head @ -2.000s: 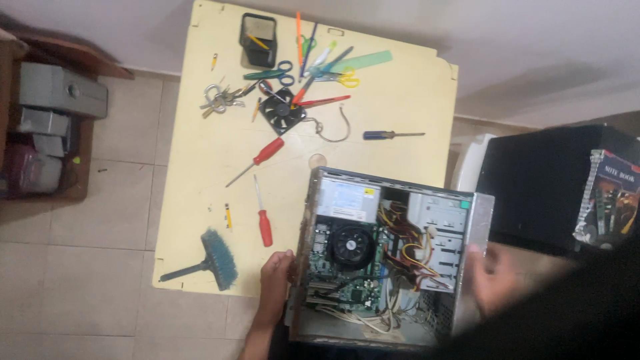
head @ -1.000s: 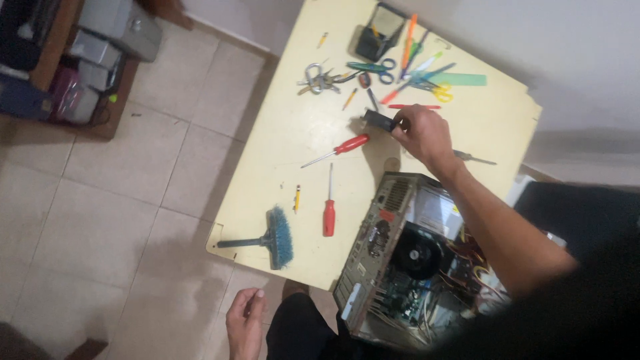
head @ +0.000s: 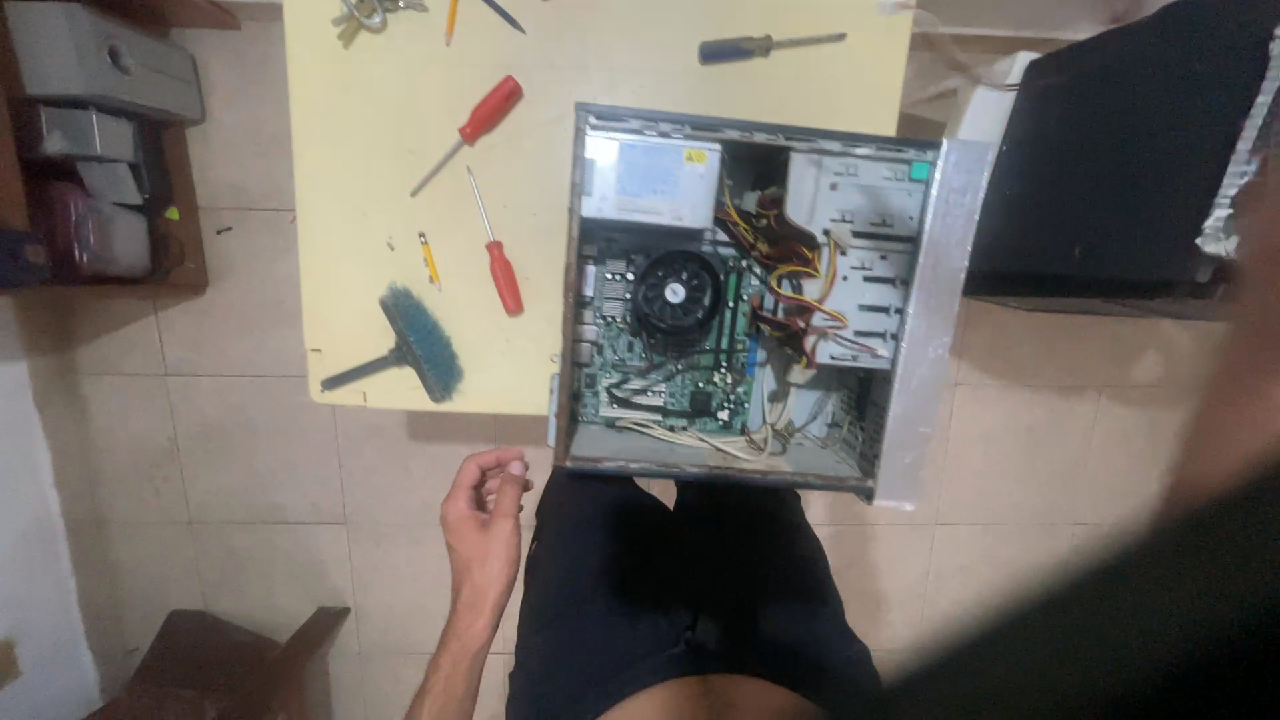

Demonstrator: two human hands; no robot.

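Observation:
An open desktop computer case [head: 735, 455] lies on its side at the table's near edge, its inside facing up. In it show the power supply [head: 650, 180], the round black CPU fan [head: 677, 293], the green motherboard [head: 650, 365] and loose cables [head: 700, 437]. My left hand [head: 487, 490] is just left of the case's near left corner, fingers curled, with nothing seen in it. At the right edge a blurred arm crosses the view; my right hand cannot be made out. Two red-handled screwdrivers [head: 492, 110] [head: 503, 278] and a blue-handled screwdriver [head: 735, 49] lie on the table.
On the yellow table [head: 360, 220] are a blue-bristled brush [head: 425, 345], a yellow cutter or pencil [head: 429, 262] and a bunch of keys [head: 365, 12]. A large black box [head: 1080, 170] stands at right, a wooden shelf [head: 185, 225] at left. A brown wooden piece [head: 215, 665] is at lower left.
My right hand, over the table holding a dark object one second ago, has moved away from there. The left hand, on the case two seconds ago, is off it. The view has shifted.

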